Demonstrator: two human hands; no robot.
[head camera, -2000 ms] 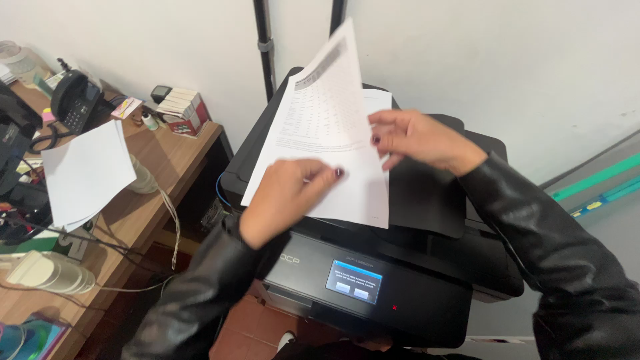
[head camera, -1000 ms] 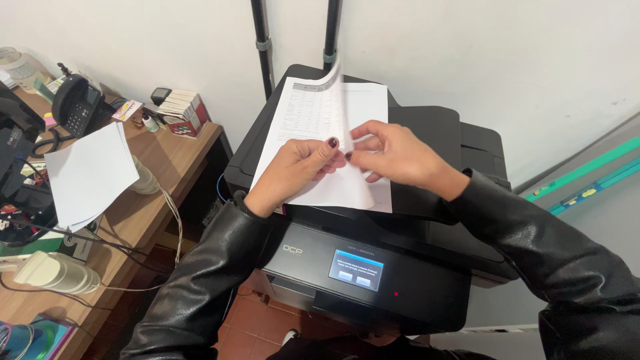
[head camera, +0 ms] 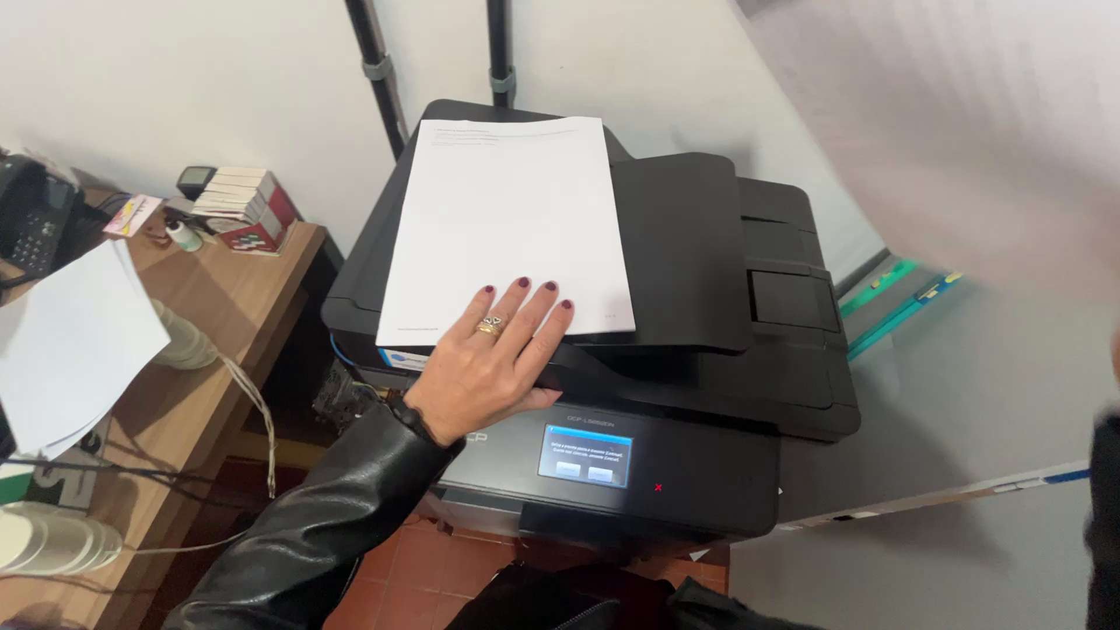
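A white printed sheet (head camera: 516, 210), mostly blank, lies on top of the black multifunction printer (head camera: 682, 254). My left hand (head camera: 499, 359) rests palm down on its near edge, fingers slightly spread, with rings on one finger; whether more sheets lie under it I cannot tell. At the upper right, close to the camera, a blurred sheet of paper (head camera: 962, 131) is raised. Only a small blurred bit of my right hand (head camera: 1115, 346) shows at the right edge, beside that sheet; its fingers are hidden. The printer's touchscreen (head camera: 584, 455) is lit.
On the wooden desk (head camera: 166, 289) at the left are loose white sheets (head camera: 70, 350), a desk phone (head camera: 35, 219), a box of booklets (head camera: 249, 210), a small bottle (head camera: 184, 234) and cables. Black poles (head camera: 500, 52) stand against the wall behind the printer.
A printed sheet that both hands held over the printer is now raised at the upper right, and my right hand has moved right. My left hand has come down flat on the paper on the printer.
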